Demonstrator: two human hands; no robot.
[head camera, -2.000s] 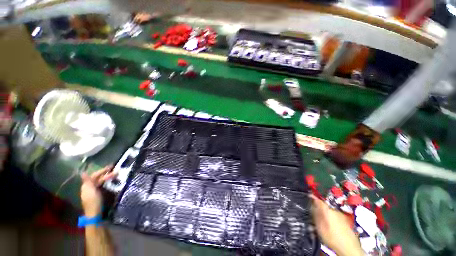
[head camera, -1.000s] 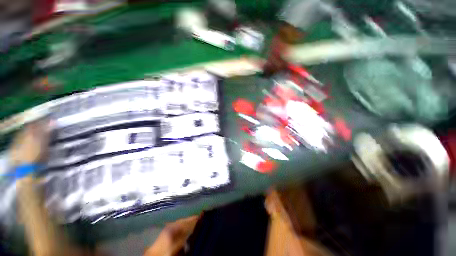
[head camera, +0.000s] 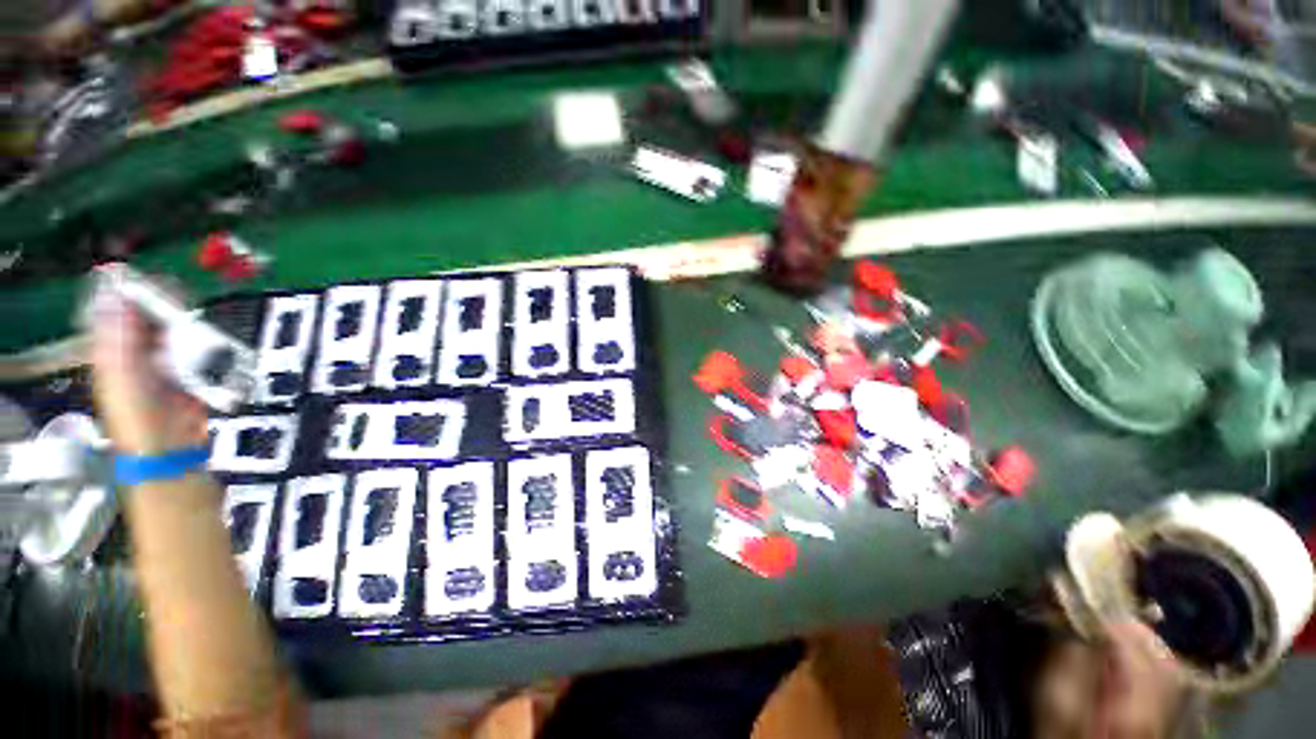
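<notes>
A black tray (head camera: 663, 433) lies on the bench, its pockets filled with white rectangular housing shells (head camera: 541, 527) that have dark cutouts. My left hand (head camera: 142, 378), with a blue wristband, is at the tray's upper left corner and holds one white shell (head camera: 202, 351), tilted and blurred. My right hand (head camera: 1119, 686) is blurred at the lower right, below the bench edge, beside a white round-mouthed device. A dark textured sheet (head camera: 938, 676) shows left of it. Whether my right hand holds anything is unclear.
A pile of red, white and silver parts (head camera: 866, 419) lies right of the tray. Beyond is the green belt (head camera: 476, 181) with scattered units. A dark reddish-brown rectangle on a pale post (head camera: 826, 217) stands above the pile. A pale green fan (head camera: 1133, 339) and the white round-mouthed device (head camera: 1263, 556) are at right.
The empty black tray that both hands held is off the stack, and shells show in the tray below. My left hand now holds a shell. The view has swung right.
</notes>
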